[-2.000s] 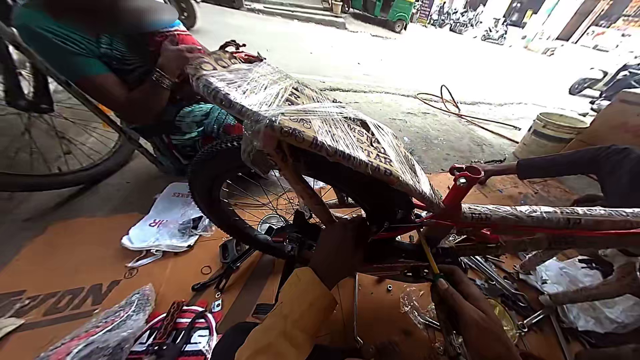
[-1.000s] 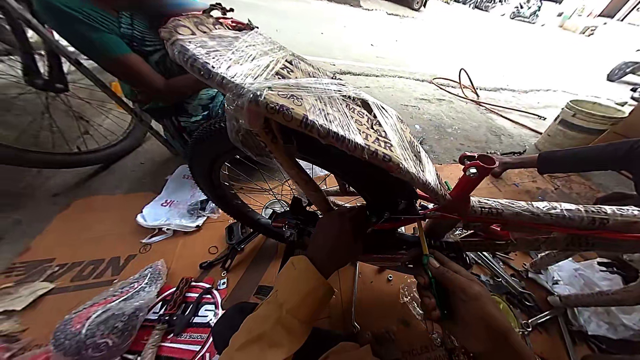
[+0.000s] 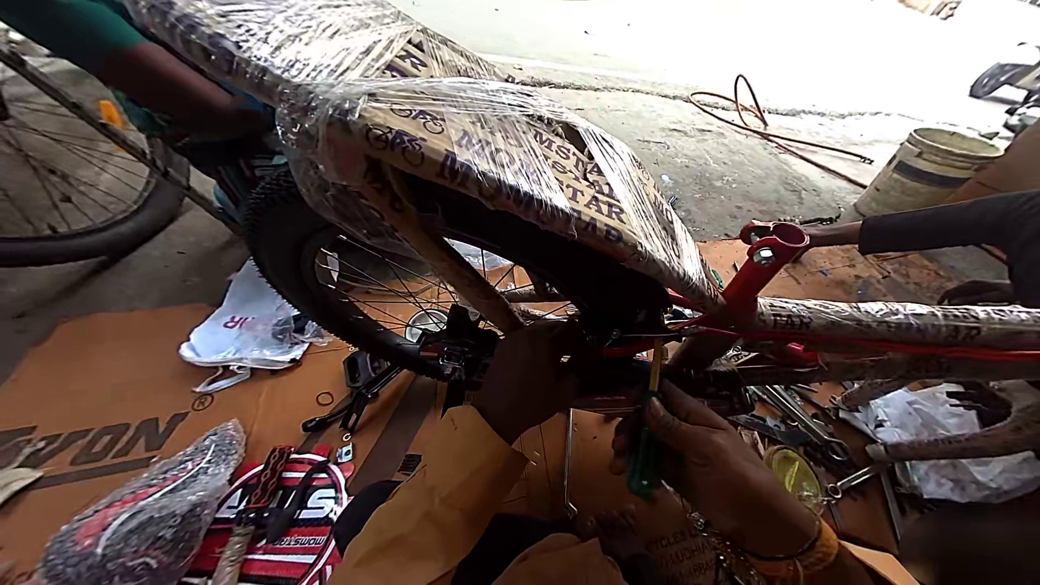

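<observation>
A bicycle frame (image 3: 739, 276) wrapped in printed paper and clear film stands in front of me, its bare red seat clamp showing. My right hand (image 3: 699, 455) is closed round the green handle of a screwdriver (image 3: 643, 455), whose shaft points up to the dark parts below the clamp. My left hand (image 3: 532, 378) reaches in beside the wheel, at the frame's lower tubes; its fingers are hidden in shadow, so what they hold does not show. The knobbly rear tyre (image 3: 284, 268) lies left of it.
Cardboard (image 3: 81, 357) covers the ground. A film-wrapped saddle (image 3: 146, 512), a white plastic bag (image 3: 244, 325), and spanners (image 3: 800, 422) lie about. At the right are a bucket (image 3: 926, 171) and a person's sleeved arm (image 3: 934, 231). Another person's arm (image 3: 175, 89) is at the upper left.
The person at the upper left has lowered an arm that was at the wrapped frame two seconds ago. My hands stay at the same part of the bicycle, the screwdriver now more upright.
</observation>
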